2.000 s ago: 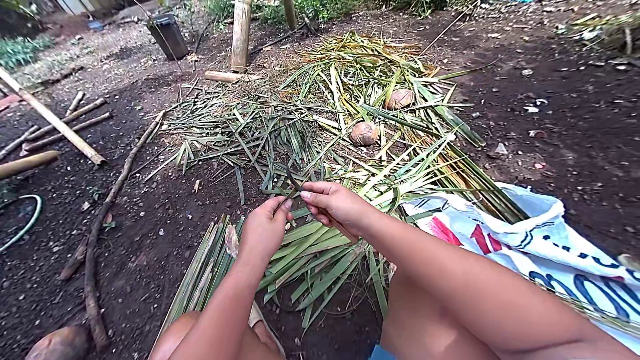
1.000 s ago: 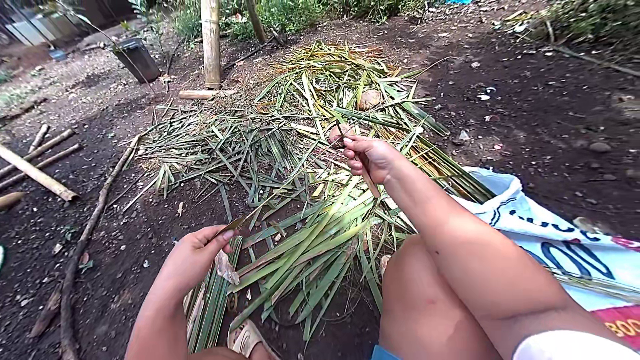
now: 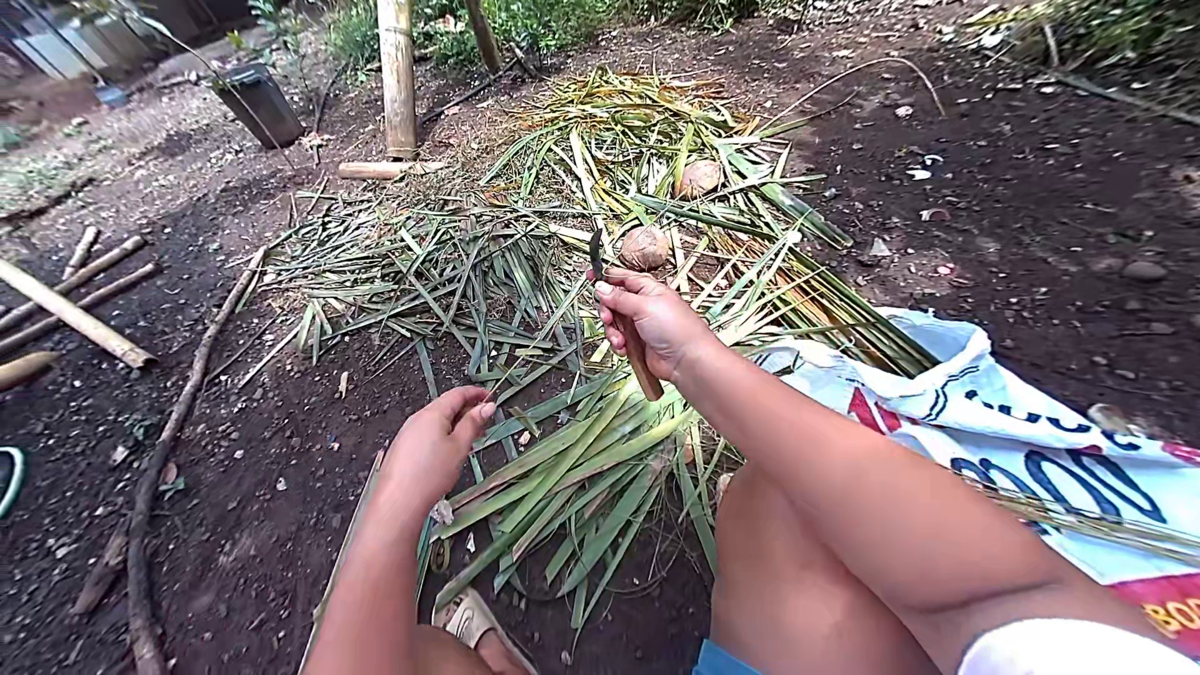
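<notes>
My right hand (image 3: pixel 642 314) is closed around the wooden handle of a small knife (image 3: pixel 641 361) whose dark curved blade points up. My left hand (image 3: pixel 448 431), lower and to the left, pinches what looks like a thin strip between thumb and forefinger; the strip is too fine to make out well. Below and between both hands lie long green palm leaf strips (image 3: pixel 581 459), fanned out over the soil. Beyond them spreads a heap of cut leaf strips (image 3: pixel 450 272). Two brown coconuts (image 3: pixel 645 247) rest among the leaves, one just past the knife.
A white printed sack (image 3: pixel 1012 422) lies at the right beside a leaf bundle (image 3: pixel 844 309). At the left are a long crooked branch (image 3: pixel 178 412) and bamboo poles (image 3: pixel 75 314). An upright bamboo post (image 3: pixel 397 84) and a black pot (image 3: pixel 258 105) stand farther back.
Two seconds ago my hands were close together; they have moved apart, left hand toward the left, right hand with the knife to the right. The view has shifted somewhat.
</notes>
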